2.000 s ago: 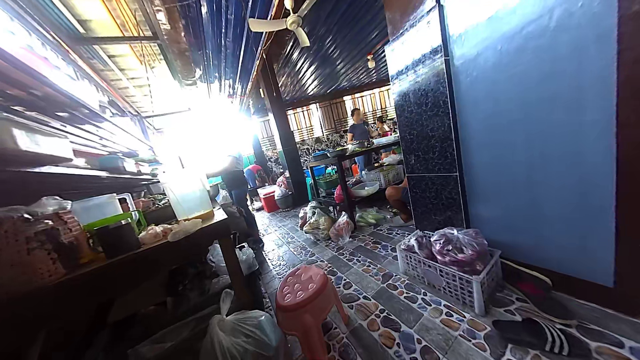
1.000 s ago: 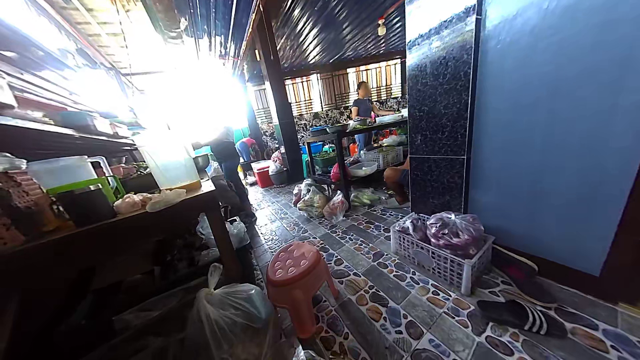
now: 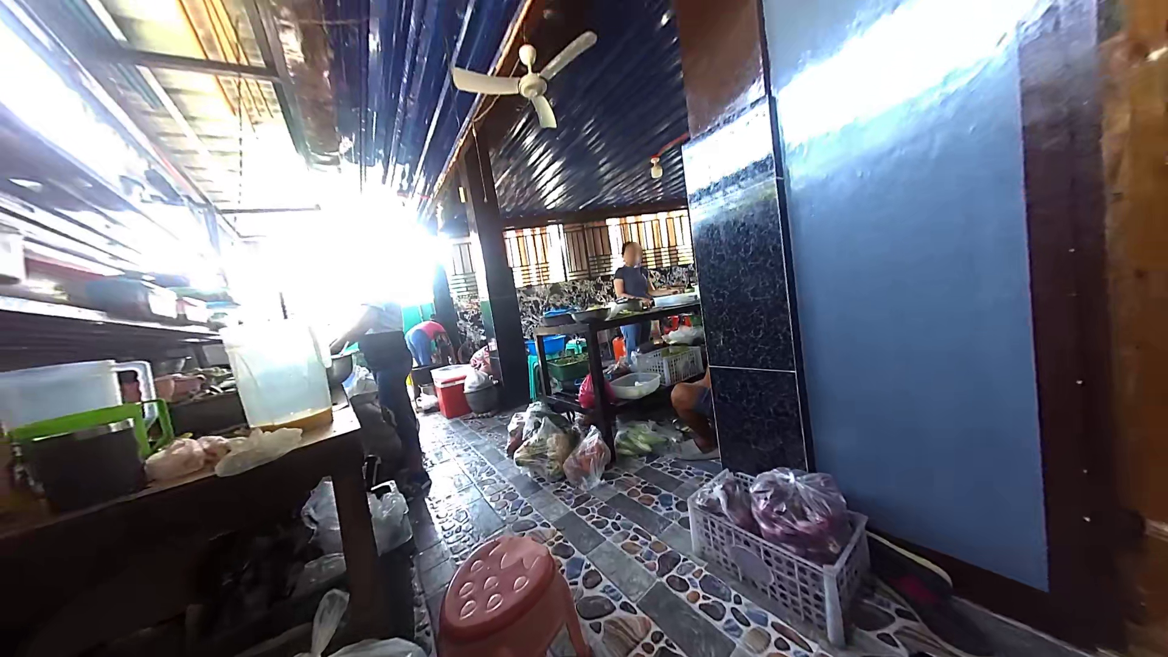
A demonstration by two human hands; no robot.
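Neither my left hand nor my right hand shows in the head view. Closest to me, at the bottom middle, stands a red plastic stool [image 3: 500,584] with round holes in its seat. To its right a white plastic crate [image 3: 776,570] holds clear bags of purple produce [image 3: 800,516]. On the wooden table at the left [image 3: 351,424] are a large translucent container [image 3: 278,374], a dark pot [image 3: 82,465], a clear plastic pitcher [image 3: 64,392] and small plastic bags [image 3: 260,450].
Plastic bags of produce [image 3: 545,447] lie on the patterned tile floor beside a dark table [image 3: 598,365]. One person [image 3: 631,283] stands behind it; another [image 3: 388,365] stands by the left table. A person bends farther back [image 3: 427,342]. A tiled pillar [image 3: 748,301] rises at right.
The view has tilted up since one second ago, and the ceiling fan shows again. The stool and the crate stay in place on the floor.
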